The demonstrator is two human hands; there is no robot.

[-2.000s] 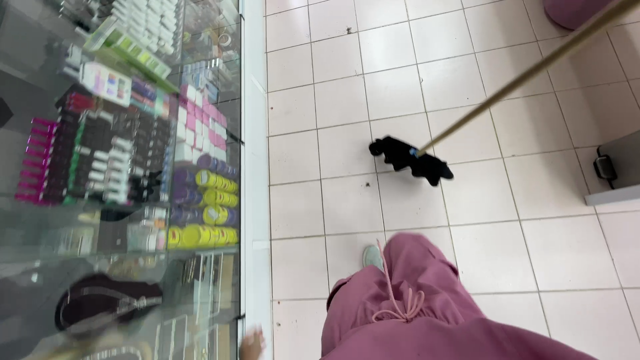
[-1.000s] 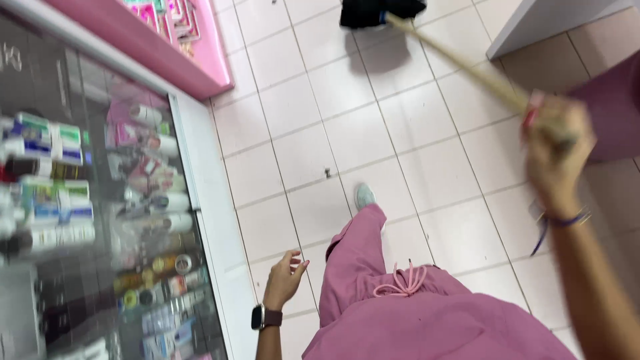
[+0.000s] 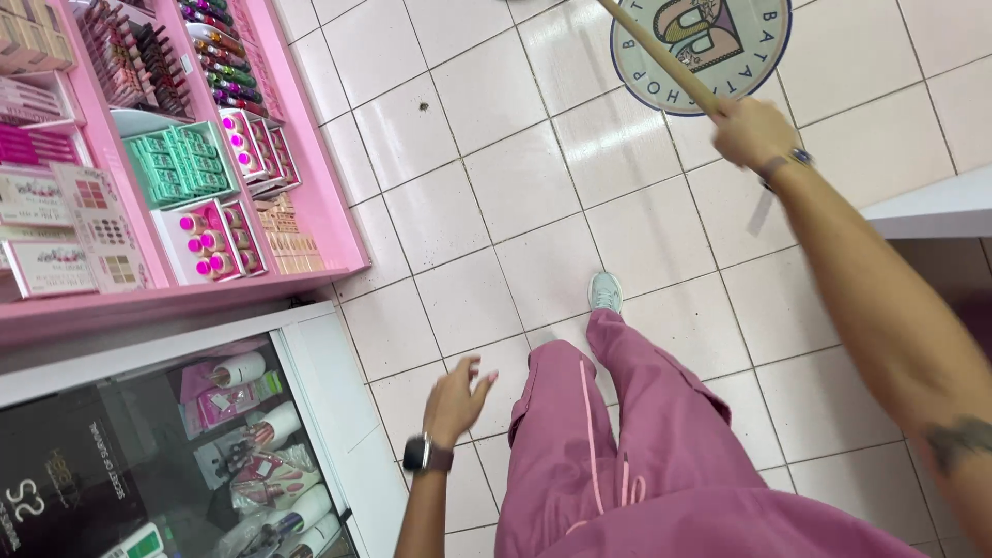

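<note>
At upper right my right hand is closed around a wooden broom handle, which slants up and left out of the top of the view. The broom head is not clearly visible; only a blurred bit of something shows at the top edge. My left hand, with a watch on its wrist, hangs over the tiled floor with fingers apart and holds nothing. A small dark bit of debris lies on a tile at upper centre.
Pink shelving with boxed cosmetics stands at upper left. Below it is a glass display case with a white frame. A round floor decal is at the top, and a white furniture edge juts in at right. My shoe is mid-floor.
The view has moved far along the floor, bringing in the pink shelving and decal. The black broom head, seen in both earlier frames, is now largely out of view. My right hand still grips the handle.
</note>
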